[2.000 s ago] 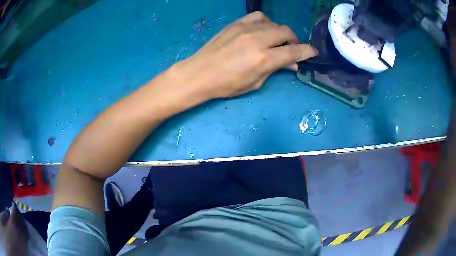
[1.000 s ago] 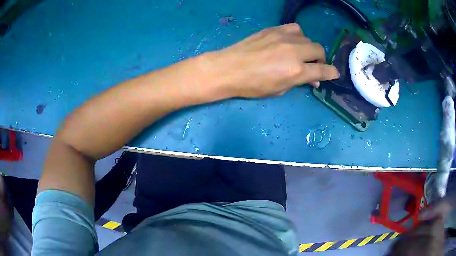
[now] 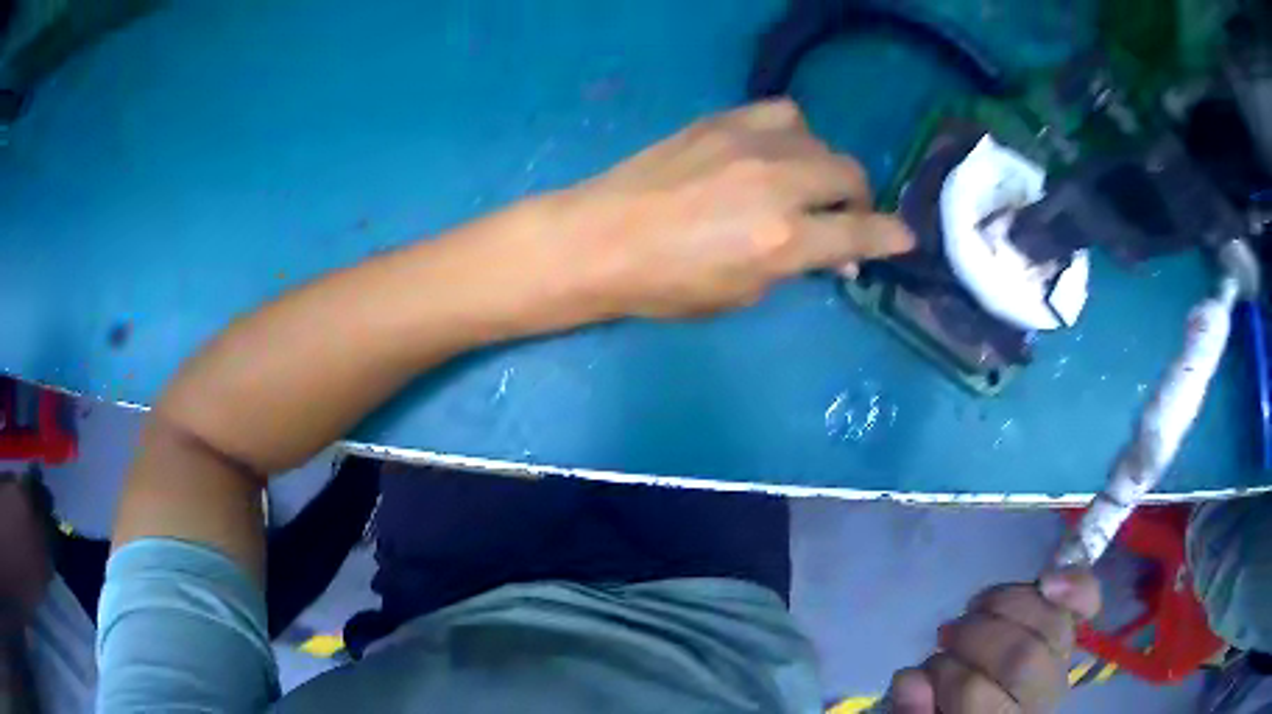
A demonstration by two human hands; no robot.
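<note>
My left hand (image 3: 739, 209) is at the press fixture (image 3: 928, 237), fingertips pinched beside the white ring (image 3: 993, 251). The black headband (image 3: 795, 39) curves out behind this hand; its end at the fingers is hidden by them and the press. The hand press (image 3: 1158, 195) stands at the right, over a green base plate (image 3: 928, 342). My right hand (image 3: 997, 653) is low at the right, partly cut off by the bottom edge, closed around the end of the white-wrapped press lever (image 3: 1165, 412).
The worn blue-green bench (image 3: 279, 181) has a white front edge (image 3: 628, 476). A red stool (image 3: 1165, 614) stands below at the right, and part of another shows at the far left. A person's sleeve (image 3: 1235, 565) is at the right edge. A blue edge (image 3: 1260, 377) shows right of the lever.
The lever has swung so its end points toward the lower left, and my right hand has come into clearer view on it. My left hand stays at the fixture; more of the headband shows than at first.
</note>
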